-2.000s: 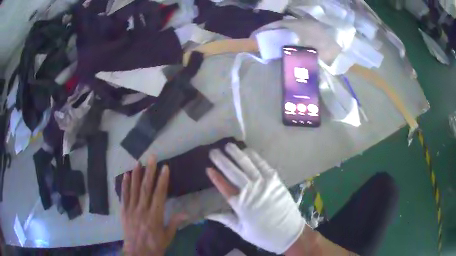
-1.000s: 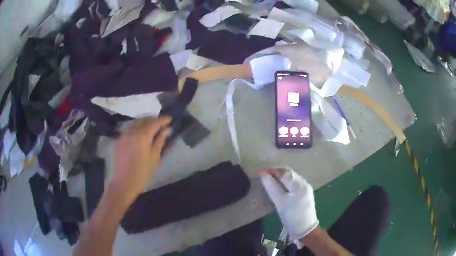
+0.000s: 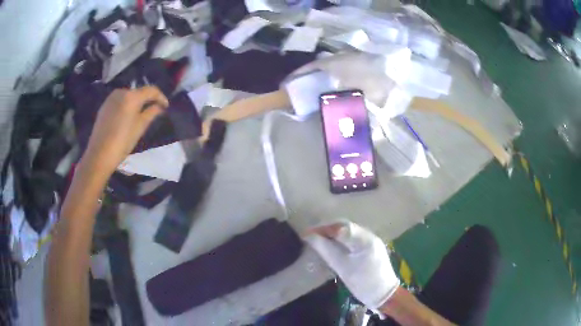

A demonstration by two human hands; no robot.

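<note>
A long dark purple-black stack with rounded ends (image 3: 223,267) lies flat at the front of the table. My right hand (image 3: 357,258), in a white glove, is beside its right end, thumb and index fingertips together, nothing visible between them. My left hand (image 3: 130,114), bare, is raised over the dark panels (image 3: 181,121) at the back left. Its fingers are curled; whether they hold a dark piece cannot be told against the dark cloth. Dark strips (image 3: 181,207) lie between the stack and the heap.
A lit phone (image 3: 349,141) lies right of a curling white tape (image 3: 271,159). White slips (image 3: 417,73), a blue pen (image 3: 417,135) and a curved tan strip (image 3: 465,121) are at the right. More dark strips (image 3: 124,274) lie at the left. The table edge crosses the right side above green floor.
My left hand has moved from the dark strips to the back left heap. A short dark piece beside those strips no longer shows. My right hand left the stack's top for its right end.
</note>
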